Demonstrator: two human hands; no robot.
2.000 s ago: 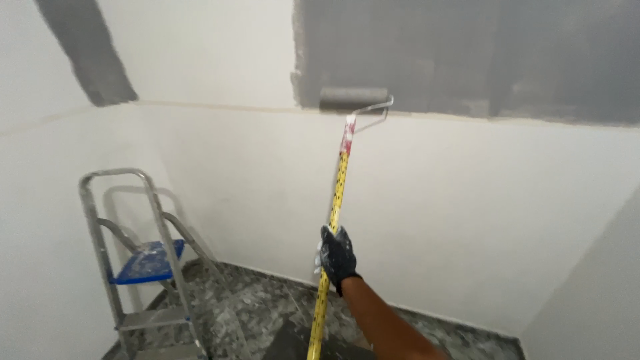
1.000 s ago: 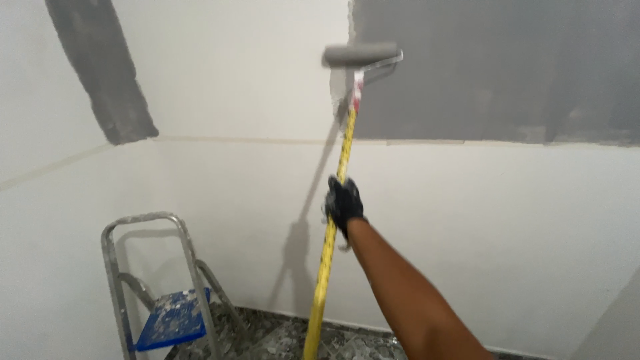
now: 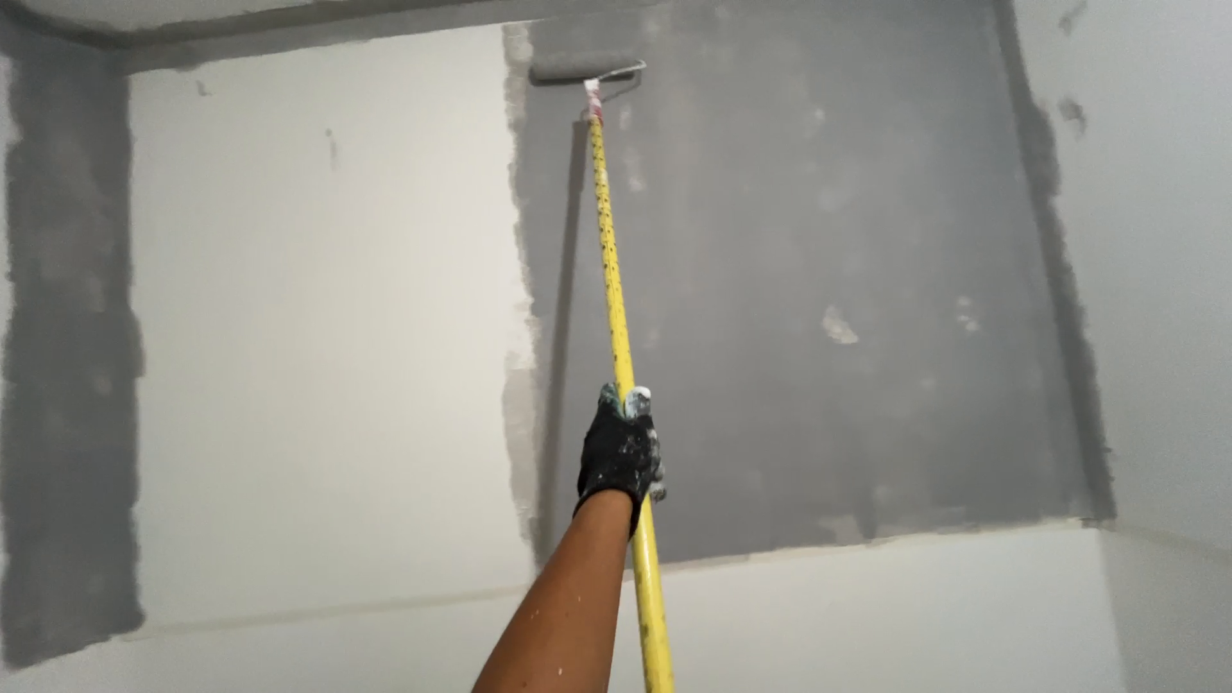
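Observation:
My left hand (image 3: 621, 448), in a black glove with paint-smeared fingers, is closed around a yellow extension pole (image 3: 616, 318). The bare forearm reaches up from below, left of the pole. At the pole's far end, past a red and white stained section, a grey-coated paint roller (image 3: 580, 67) is at the upper part of the grey-painted wall area (image 3: 770, 250), just right of its ragged edge. An unpainted white wall panel (image 3: 318, 337) lies to the left. My right hand is not in view, and the pole's lower end is out of frame.
A grey painted band (image 3: 72, 385) runs down the left side, and another runs along the top edge. The white lower wall (image 3: 866, 616) lies below a thin line. At the right, a pale side wall (image 3: 1155, 289) meets the grey area.
The view has tilted up; the stepladder and floor have left it. The roller has moved up the wall. The forearm on the pole came from the right before and now comes from the left.

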